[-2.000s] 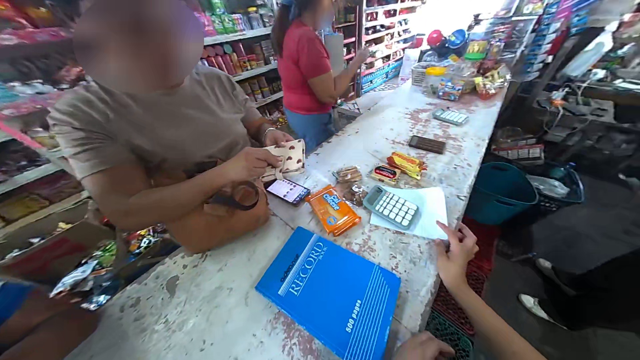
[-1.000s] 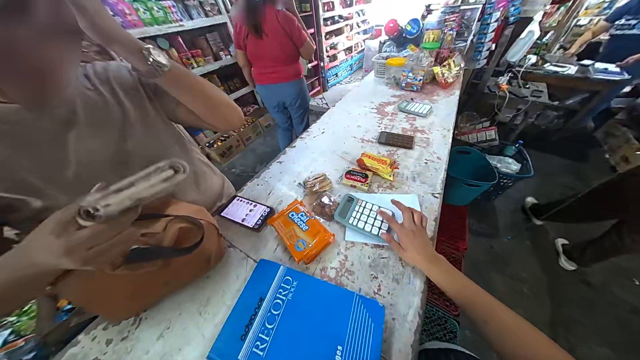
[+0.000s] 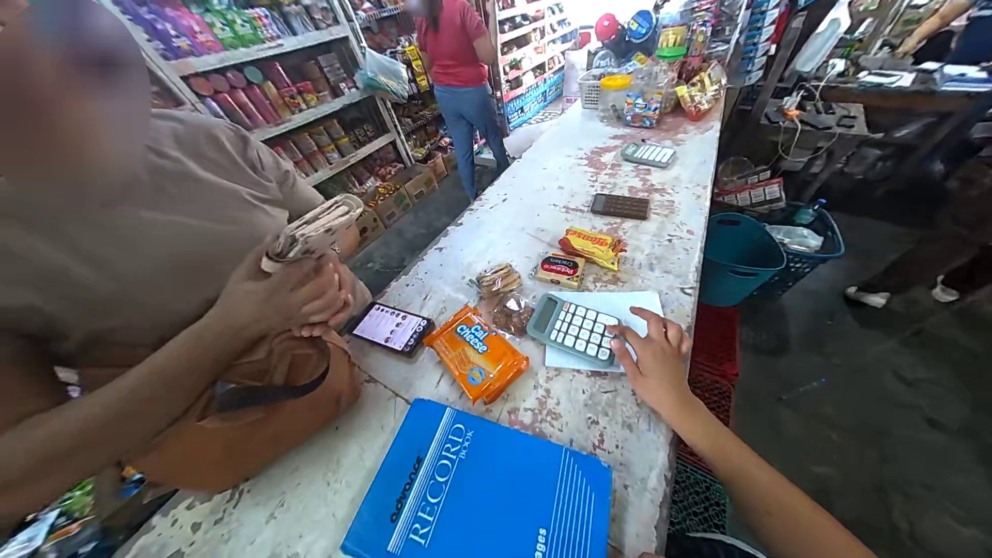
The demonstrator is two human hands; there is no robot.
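Observation:
My right hand (image 3: 656, 358) is spread at the right side of a grey-green calculator (image 3: 575, 327), fingertips at its white keys, holding nothing. The calculator lies partly on a sheet of white paper (image 3: 647, 304). Of my left hand, at most a sliver shows at the bottom edge, too little to tell its state. An orange pack of cheese wafers (image 3: 477, 355) lies left of the calculator. Behind these are a small bag of brown snacks (image 3: 511, 312), a clear pack of biscuits (image 3: 498, 280), a cracker pack (image 3: 559, 270) and a yellow snack pack (image 3: 593, 248). A blue record book (image 3: 484, 488) lies nearest me.
Across the worn white counter (image 3: 527, 198), a person (image 3: 194, 178) holds a folded wallet or pouch (image 3: 314, 229) above a brown bag (image 3: 256, 418). A phone (image 3: 391, 328), a dark brown bar (image 3: 620, 206) and a second calculator (image 3: 649, 154) lie on the counter. Teal baskets (image 3: 740, 256) stand at right.
The person across the counter has brought both hands together around the folded item. My right hand has moved from the paper's edge to the calculator's keys since the earliest frame.

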